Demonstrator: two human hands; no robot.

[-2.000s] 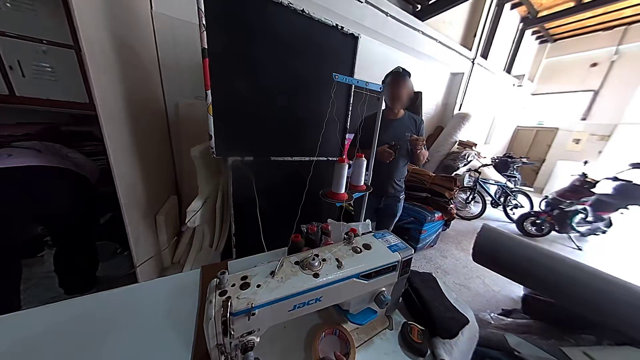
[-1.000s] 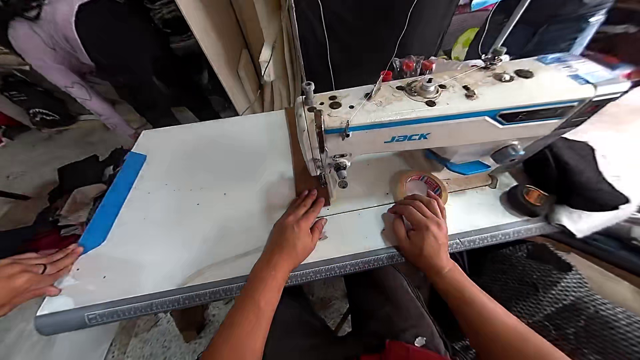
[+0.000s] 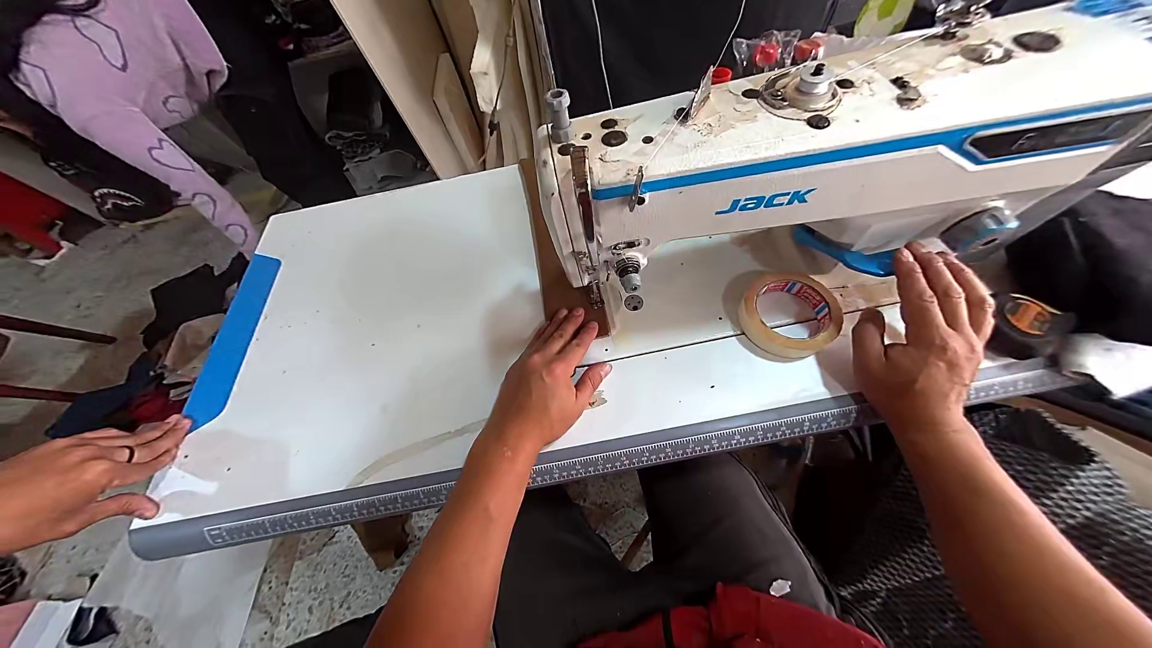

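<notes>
A white Jack industrial sewing machine (image 3: 837, 171) stands on a white sewing table (image 3: 387, 324). A brown strip (image 3: 549, 279) runs under its needle end. My left hand (image 3: 551, 378) lies flat by the presser foot, fingertips on the strip, thumb apart, holding nothing. My right hand (image 3: 931, 333) is raised at the blue lever (image 3: 841, 254) below the machine arm, fingers a little spread and nothing held. A roll of clear adhesive tape (image 3: 790, 315) lies between my hands, nearer the right one. Right of that hand sits a black and orange tape measure (image 3: 1028, 324).
Another person's hand (image 3: 99, 477), wearing a ring, rests at the table's left corner beside a blue edge piece (image 3: 232, 342). A person in a lilac sweatshirt (image 3: 135, 99) is behind at the left. A ruler strip (image 3: 360, 508) lines the front edge. Dark cloth (image 3: 1089, 261) lies at right.
The view has swung down from the room. Since one second ago, my right hand has moved from beside the tape roll toward the blue lever. My left hand stays by the presser foot.
</notes>
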